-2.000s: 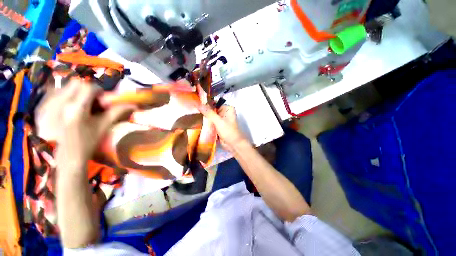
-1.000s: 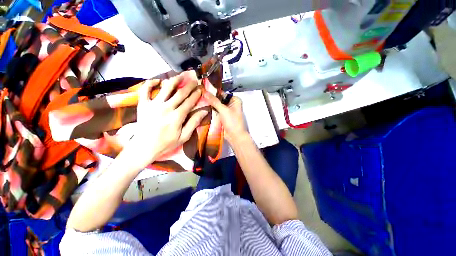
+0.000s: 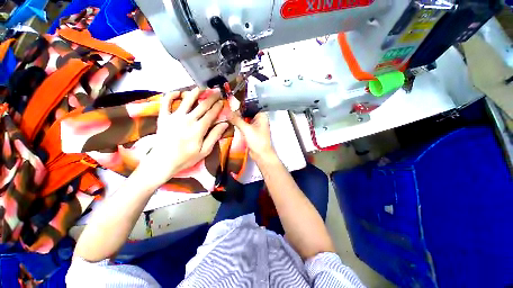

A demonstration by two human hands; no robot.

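A camouflage panel (image 3: 107,128) in orange, pink, brown and cream lies on the white table, its right end at the presser foot (image 3: 223,85) of the sewing machine head (image 3: 320,28). My left hand (image 3: 188,128) lies flat on the panel, fingers spread towards the foot, pressing the cloth. My right hand (image 3: 256,134) holds the panel's right edge just below the foot, thumb on top. Orange edging (image 3: 241,163) and a dark strap end hang at the panel's lower right. The needle itself is too small to make out.
A heap of camouflage and orange pieces (image 3: 48,101) lies left. The pale cylinder arm (image 3: 292,94) is right of the work. A green roll (image 3: 387,84) hangs on the machine with an orange strip. A blue cloth-covered bin (image 3: 388,219) stands at lower right.
My left hand came down from the left onto the panel, which now lies flatter at the foot. Since one second ago the hands have barely moved; the view has shifted slightly.
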